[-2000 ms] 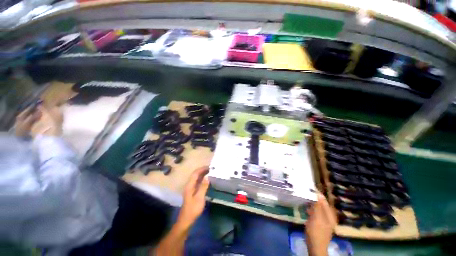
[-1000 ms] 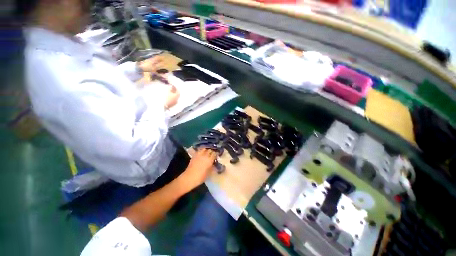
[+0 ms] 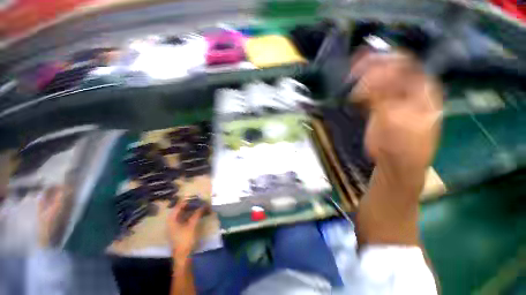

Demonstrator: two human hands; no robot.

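The silver fixture (image 3: pixel 268 167) stands in front of me, blurred, with a yellow-green upper plate and a red knob at its front. No long black part shows on its front plate. My left hand (image 3: pixel 183 227) is left of the fixture's front corner, with its fingers around a black moulded part (image 3: pixel 195 205) at the loose pile's near edge. My right hand (image 3: pixel 398 98) is raised at the right, large and strongly blurred, over the rows of black parts (image 3: pixel 349 135). Whether it holds anything is unclear.
Loose black parts (image 3: pixel 153 167) lie on a tan cardboard sheet (image 3: pixel 147 233) at left. A neighbouring person's hand (image 3: pixel 52 210) is at far left. A pink bin (image 3: pixel 224 46) and yellow sheet (image 3: pixel 272 50) are on the shelf behind.
The view has swung back right. My left hand has moved to the pile's right front corner. My right hand has come into view, raised. The black part on the fixture's front plate no longer shows.
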